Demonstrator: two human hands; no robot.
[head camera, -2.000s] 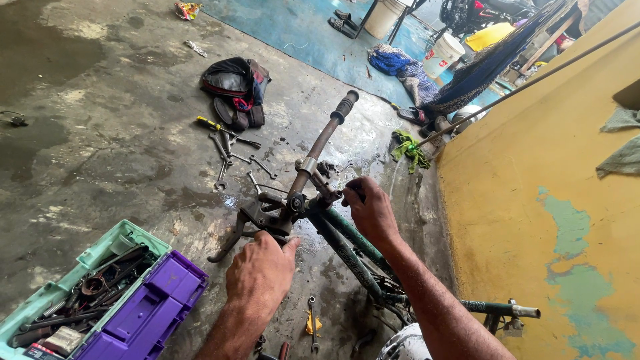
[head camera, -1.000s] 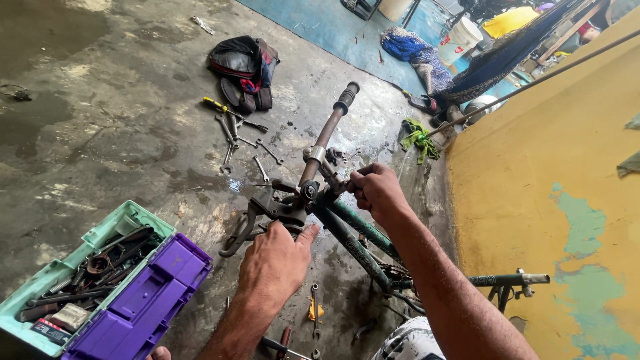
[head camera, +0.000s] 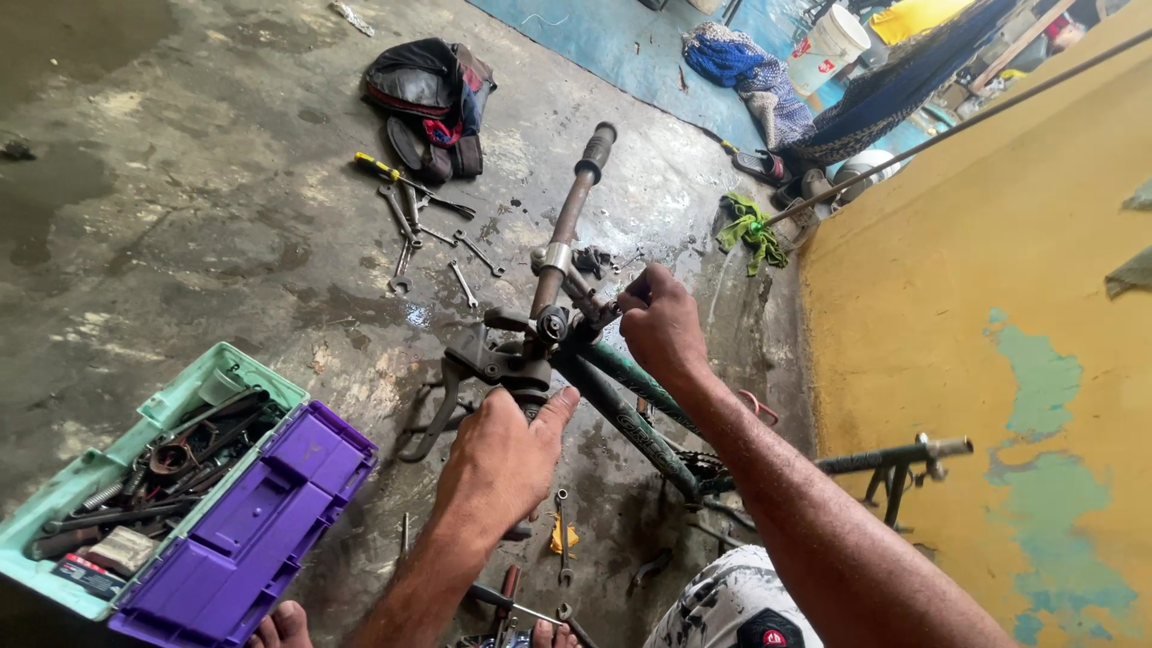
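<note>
My left hand (head camera: 508, 450) is closed around the near grip of a bicycle handlebar (head camera: 565, 216), beside a black brake lever (head camera: 441, 416). The far end of the bar, with its ribbed grip (head camera: 597, 153), points away from me. At the stem (head camera: 585, 297) my right hand (head camera: 661, 324) has its fingers bent against the stem's end; whether they pinch a small part there is hidden. Below the stem, the green bicycle frame (head camera: 630, 432) runs down to the right, past a chainring (head camera: 702, 463).
An open toolbox (head camera: 243, 531) full of tools lies at the left. Wrenches (head camera: 396, 212), a yellow-handled screwdriver (head camera: 378, 166) and a backpack (head camera: 432, 90) are on the concrete floor. Another wrench (head camera: 563, 540) lies near my feet. A yellow wall (head camera: 900, 315) and a mop (head camera: 754, 232) are at the right.
My left hand stays on the near grip and my right hand stays at the stem, its fingers slightly shifted. The handlebar remains in about the same pose.
</note>
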